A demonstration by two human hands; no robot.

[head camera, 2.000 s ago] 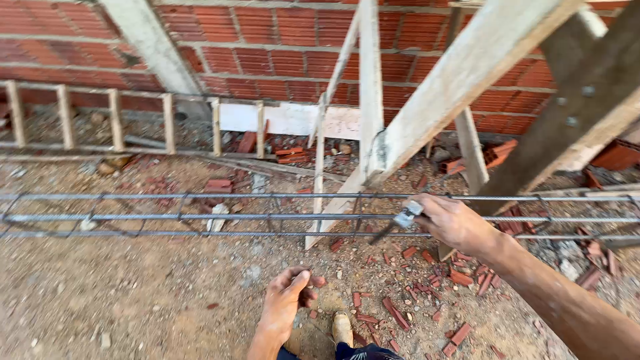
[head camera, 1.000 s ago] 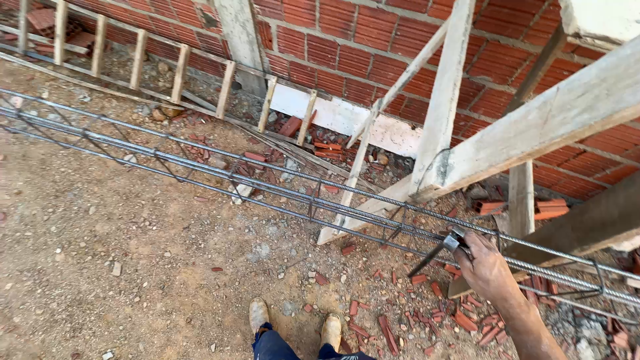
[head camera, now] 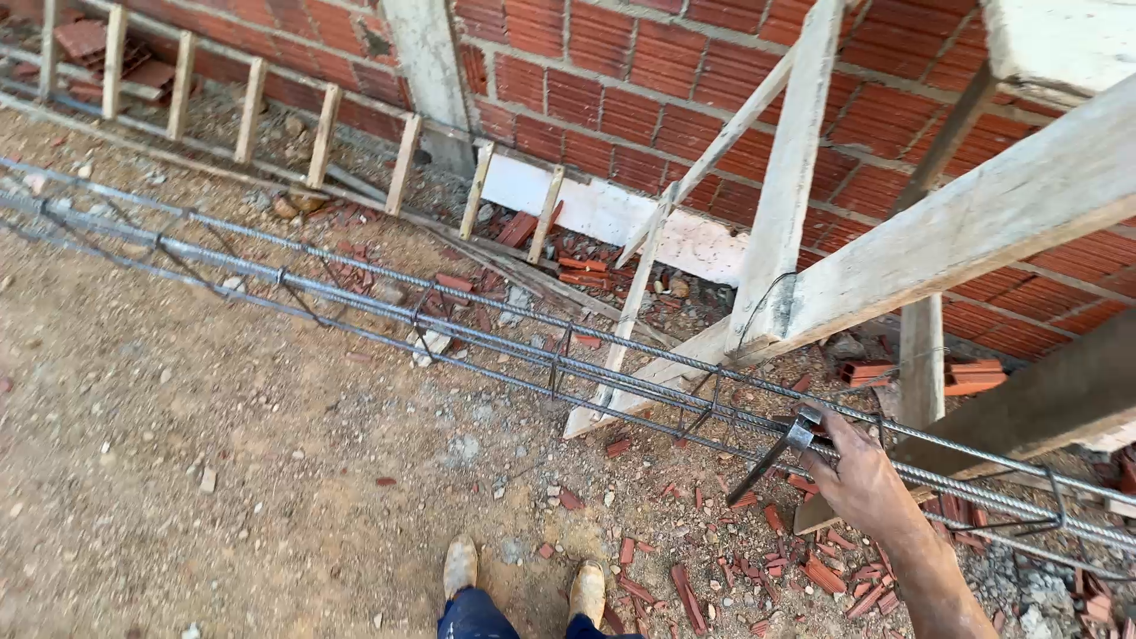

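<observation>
A long rebar cage (head camera: 497,342) with thin wire stirrups (head camera: 555,359) runs across the view from upper left to lower right. At the right part of it, my right hand (head camera: 856,475) grips a metal tool (head camera: 797,433), which has a blocky steel head and a dark bar slanting down to the left. Its exact kind I cannot tell. The tool's head lies at the cage's bars, and my fingers are close to the upper bar. My left hand is out of the frame.
Behind the cage, wooden boards (head camera: 958,213) prop in front of a red hollow-brick wall (head camera: 612,62). A wooden ladder-like frame (head camera: 250,111) lies along the wall at left. Broken brick pieces (head camera: 688,599) litter the ground by my boots (head camera: 586,590).
My left hand, in view two seconds ago, has left the frame. My right hand still holds the tool at the cage. The view has turned, so the cage now slants.
</observation>
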